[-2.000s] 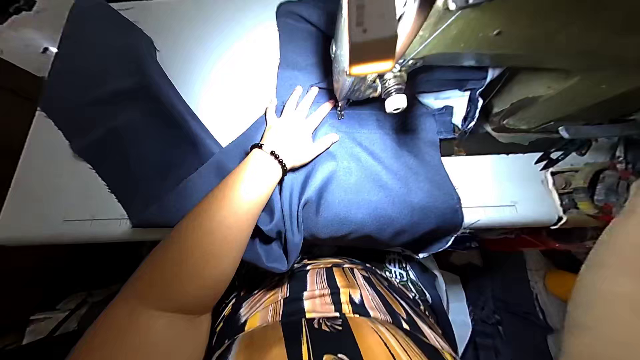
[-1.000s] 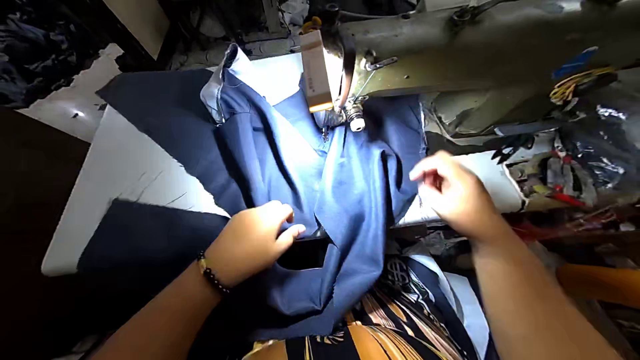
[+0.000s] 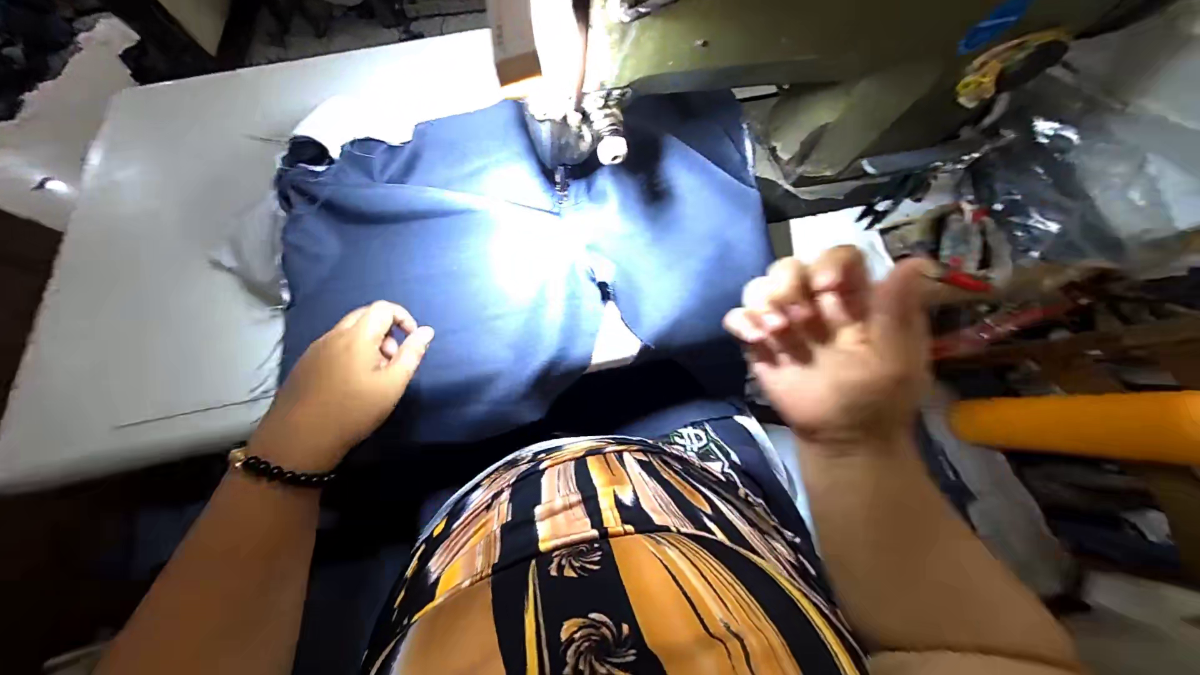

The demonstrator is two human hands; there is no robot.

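Observation:
Dark blue fabric (image 3: 403, 253), apparently a pair of trousers, lies spread under the presser foot (image 3: 561, 183) of a sewing machine (image 3: 750, 47). On the fabric's left part rests my left hand (image 3: 352, 375), its fingers curled and thumb near the index finger; whether it pinches any cloth cannot be told. My right hand (image 3: 830, 347) is raised at the fabric's right edge, blurred, palm turned up with fingers loosely bent and nothing in it. A bright lamp glare washes out the cloth around the foot.
The white table top (image 3: 159, 281) extends to the left, with loose threads on it. To the right are red-handled tools (image 3: 966, 279), clear plastic bags (image 3: 1059, 187) and an orange bar (image 3: 1078, 425). A small cardboard box (image 3: 512, 42) is at the machine's head.
The fabric, bunched and folded a second ago, now lies flatter and spread out under the machine. My right hand, out of view at first, has turned palm up since the middle frame.

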